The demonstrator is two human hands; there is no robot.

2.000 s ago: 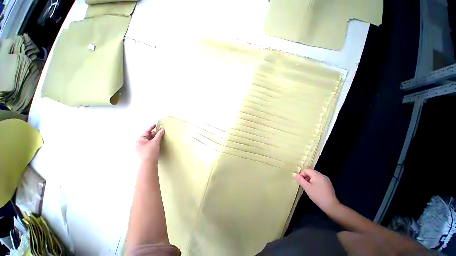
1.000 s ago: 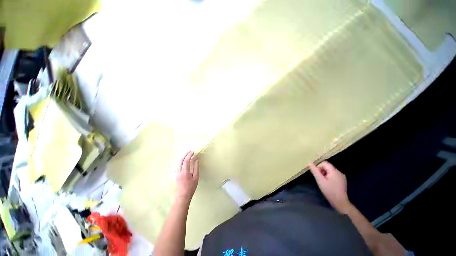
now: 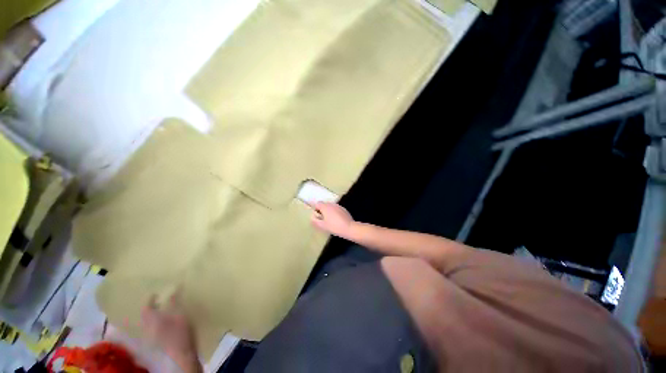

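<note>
Large khaki-tan bag panels [image 3: 343,109] lie stacked along the table's right edge. The panel part nearest me [image 3: 146,211] has curved corners and reaches toward my body. White table shows through a notch between the near and far parts. My right hand [image 3: 332,218] is at the near edge of this notch, fingers curled and pinching the panel edge. My left hand [image 3: 169,324] is blurred, over the near end of the panel at the bottom left; whether it grips the panel cannot be told.
The white table [image 3: 109,73] shows at the upper left. A crumpled red plastic bag [image 3: 98,358] is at the bottom left, below yellow pieces [image 3: 11,182] and strips. A dark aisle runs along the right, with grey metal shelving [image 3: 577,109] beyond.
The view has swung toward the panels' near end. The stepped rows seen earlier no longer show. My left hand has moved toward the near end, and my right hand is now at the notch.
</note>
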